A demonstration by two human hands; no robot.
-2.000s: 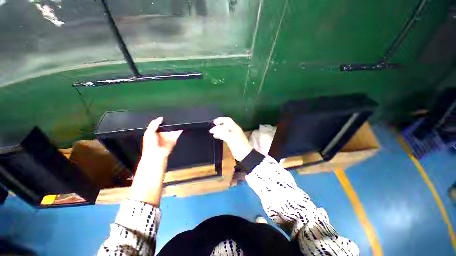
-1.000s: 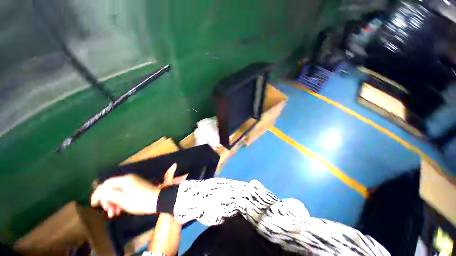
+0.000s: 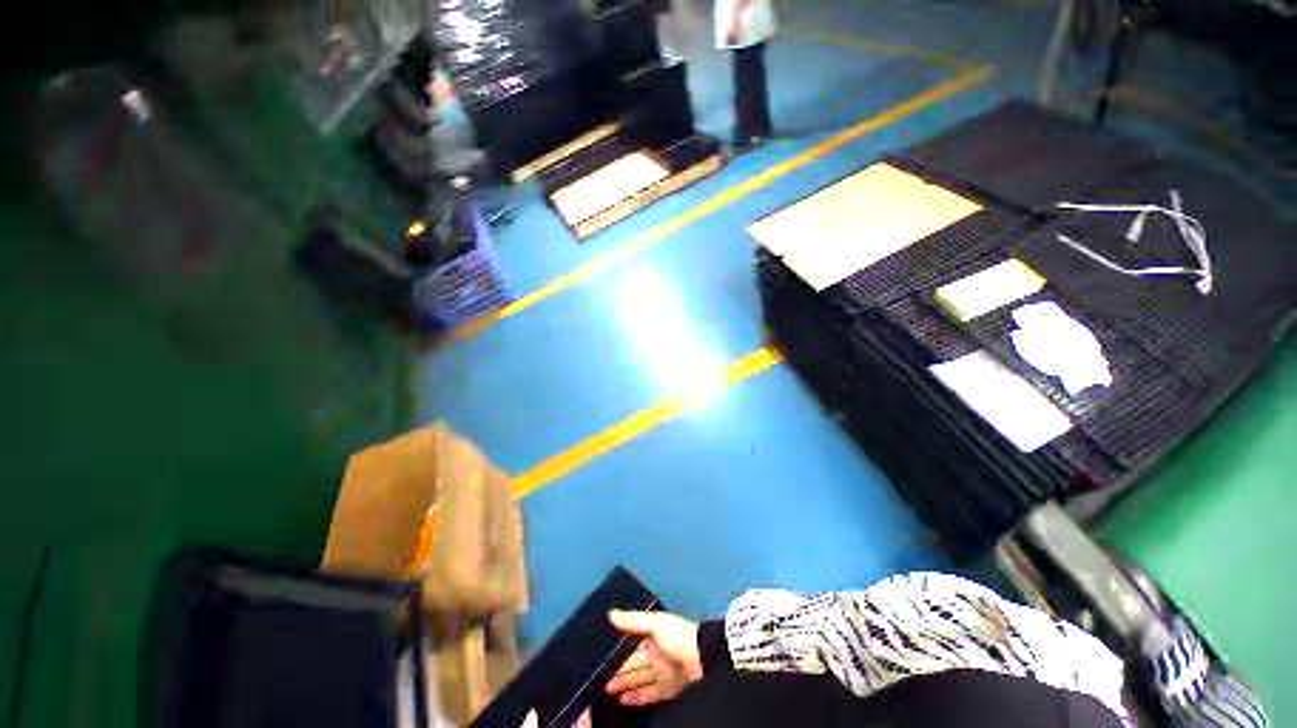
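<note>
A black housing (image 3: pixel 569 657) with a raised rim shows at the bottom, left of centre, partly cut off by the frame edge. My right hand (image 3: pixel 656 657) is on its right side, fingers at the rim, holding it. Of my left hand (image 3: pixel 548 720) only fingertips show at the bottom edge, against the same housing; its grip is mostly out of the picture. Another black housing (image 3: pixel 285 647) stands at the lower left beside cartons.
Brown cartons (image 3: pixel 427 519) stand at the left by the green wall. A waist-high black ribbed stack (image 3: pixel 882 405) is at the right. A low pallet (image 3: pixel 612 192), wrapped black stack (image 3: pixel 534 86), purple crate (image 3: pixel 462 277) and a person (image 3: pixel 747 71) are farther off.
The view has swung right, away from the wall, to the walkway and ribbed stack. The housing is now off its place by the wall, in my hands.
</note>
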